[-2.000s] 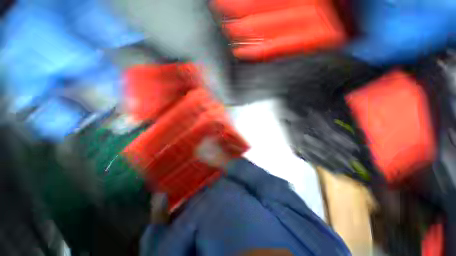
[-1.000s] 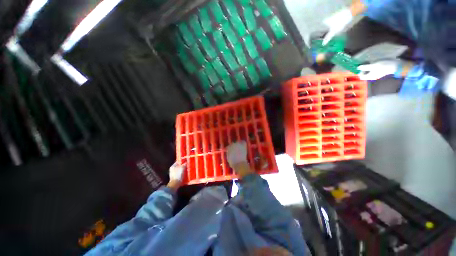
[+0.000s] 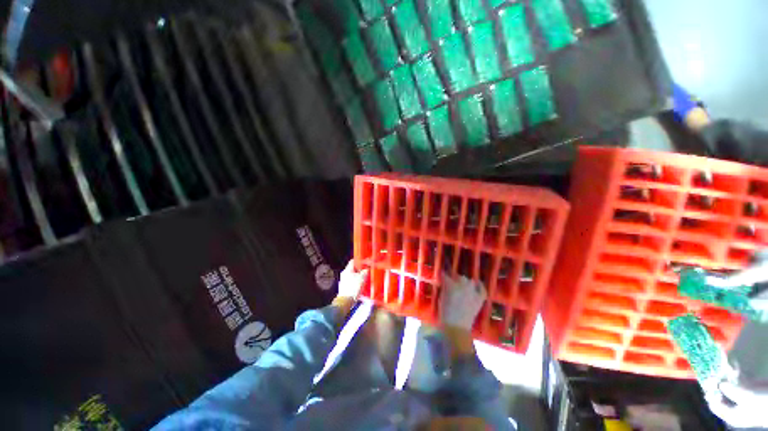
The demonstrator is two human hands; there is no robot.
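Observation:
A red slotted tray (image 3: 404, 240) is tilted in front of me. Dark board edges show in many of its pockets, mostly the upper and right ones; several lower left pockets look empty. My gloved left hand (image 3: 350, 281) grips the tray's lower left edge. My gloved right hand (image 3: 463, 301) is over the lower middle pockets, fingers at a slot; whether it holds a board is hidden. Green circuit boards (image 3: 459, 63) lie in rows on a dark rimmed surface (image 3: 602, 84) beyond the tray.
A second red slotted tray (image 3: 581, 252) stands close at the right. Another person's gloved hands reach over it with green boards (image 3: 697, 345). Dark boxes with white lettering (image 3: 221, 299) are at the left, below a slotted rack (image 3: 109, 143). A black tote (image 3: 623, 389) is at lower right.
The view has moved closer and turned. My left hand stays on the tray edge; my right hand is still over the lower pockets. The other person's hands now reach over the second tray.

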